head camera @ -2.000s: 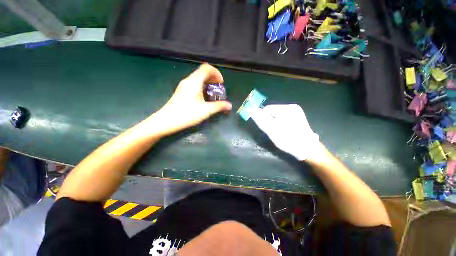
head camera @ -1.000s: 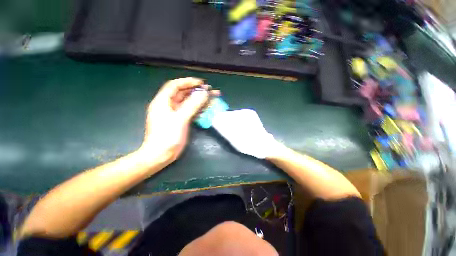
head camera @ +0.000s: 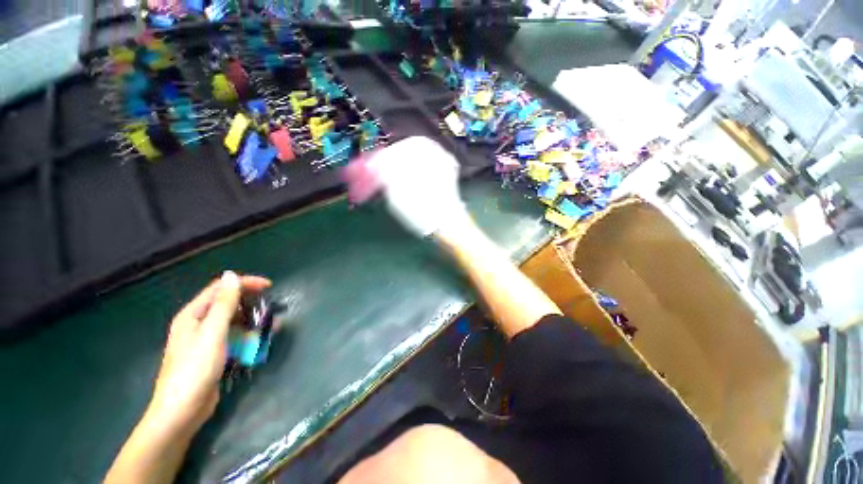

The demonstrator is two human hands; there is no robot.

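Observation:
My bare left hand (head camera: 201, 345) is at the lower left over the green bench, its fingers around a small dark part (head camera: 257, 312) with a teal binder clip (head camera: 249, 349) on or against it. The fingers partly hide where they meet. My right hand (head camera: 416, 184), in a white glove, is blurred near the front edge of the tray. It holds a pink binder clip (head camera: 363, 179), also blurred, at its fingertips.
A black compartment tray (head camera: 95, 213) lies along the far side with coloured clips in it. A loose pile of mixed clips (head camera: 558, 170) lies to the right. An open cardboard box (head camera: 695, 321) with a few items stands below the bench edge. A white sheet or tray (head camera: 615, 99) lies beyond the pile.
The view has swung right. My right hand has left the teal clip, which is now at my left hand with the dark part, and has a pink clip, away from my left hand.

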